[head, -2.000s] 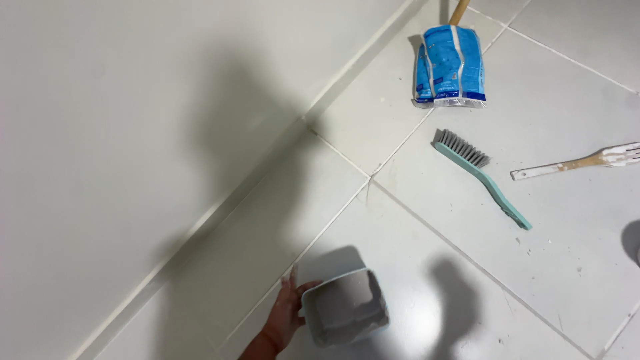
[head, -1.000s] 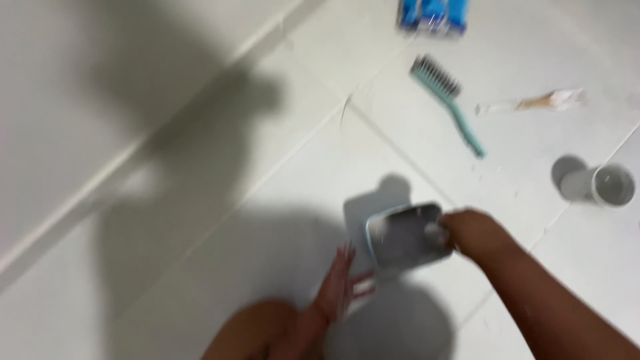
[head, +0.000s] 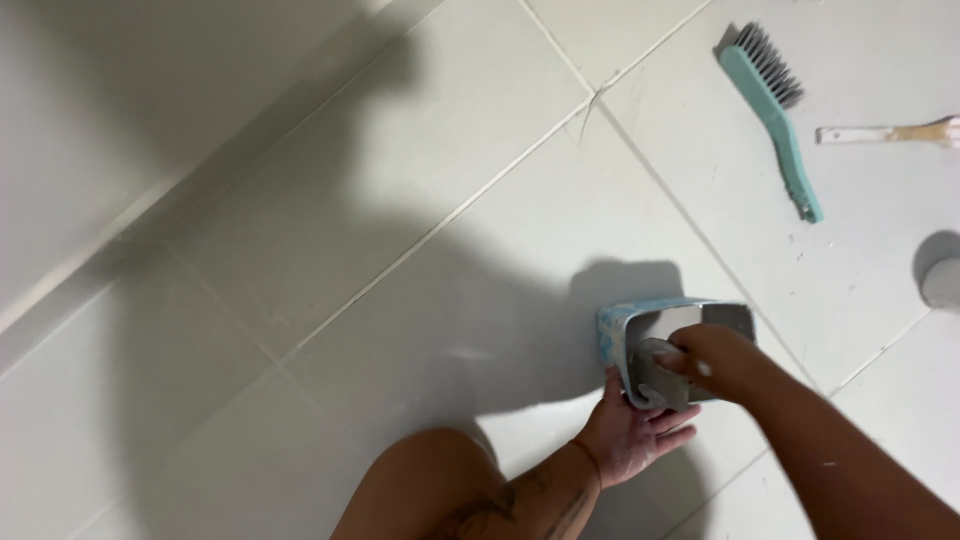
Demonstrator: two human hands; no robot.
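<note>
A rectangular plastic tub (head: 613, 341), blue and white outside and smeared with grey inside, is tipped with its opening towards me. My left hand (head: 630, 439) supports its lower edge from below, palm up and fingers spread, with whitish smears on the skin. Inside the opening, my right hand (head: 709, 356) grips a grey-coated piece (head: 660, 375), perhaps a flexible spreader; its exact kind cannot be told. Grey paste clings near the tub's lower rim.
On the tiled floor (head: 480, 300) at the upper right lie a teal-handled wire brush (head: 780, 142) and a paint-smeared brush (head: 892, 134), cut off by the frame. A light cup (head: 943, 285) stands at the right edge. The wall base (head: 150, 199) runs diagonally at the left.
Two seconds ago only my left hand was visible, at the tub's left side. My right hand has since come in from the right, and the left is now beneath the tub. The view has shifted.
</note>
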